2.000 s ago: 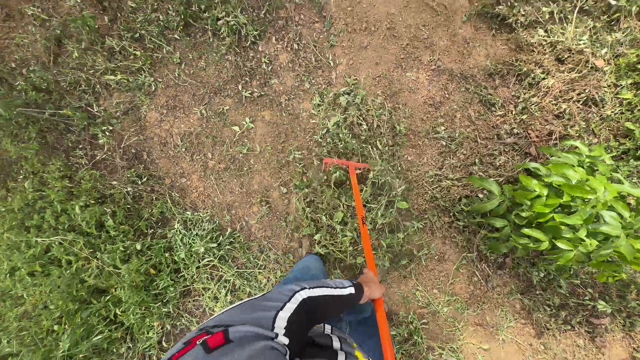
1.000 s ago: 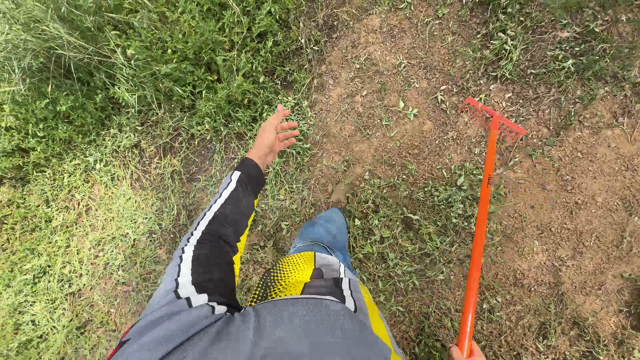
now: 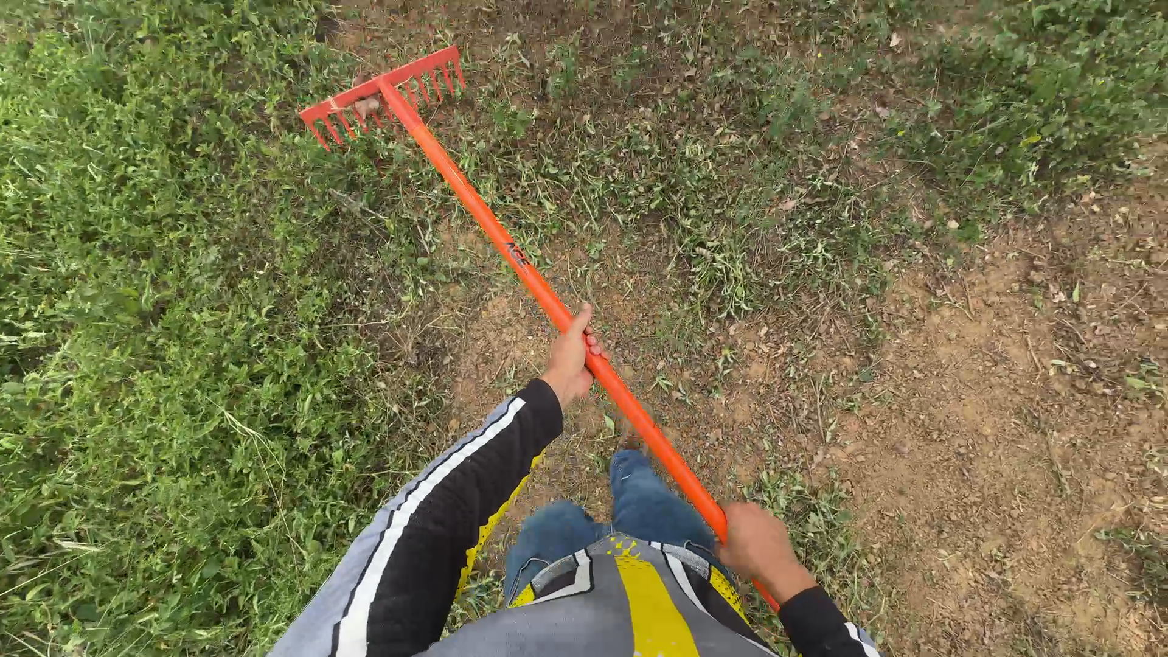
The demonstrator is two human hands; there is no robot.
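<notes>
An orange garden rake [image 3: 484, 214] runs diagonally across the view, its red toothed head at the upper left over the edge of the green weeds. My left hand [image 3: 572, 356] is closed around the middle of the handle, thumb pointing up along it. Lower right, my right hand [image 3: 759, 547] grips the handle near its rear end, close to my waist. A small brownish lump [image 3: 367, 106] shows at the rake's teeth; what it is I cannot tell.
Dense green weeds [image 3: 146, 365] cover the left side. Bare brown soil [image 3: 985, 411] lies at the right, with cut or loose greenery [image 3: 721, 246] scattered ahead of my legs. More low plants [image 3: 1022, 100] grow at the upper right.
My left hand, free and spread one second ago, is now on the rake handle. The rake's head has swung from the right to the upper left. The view has shifted.
</notes>
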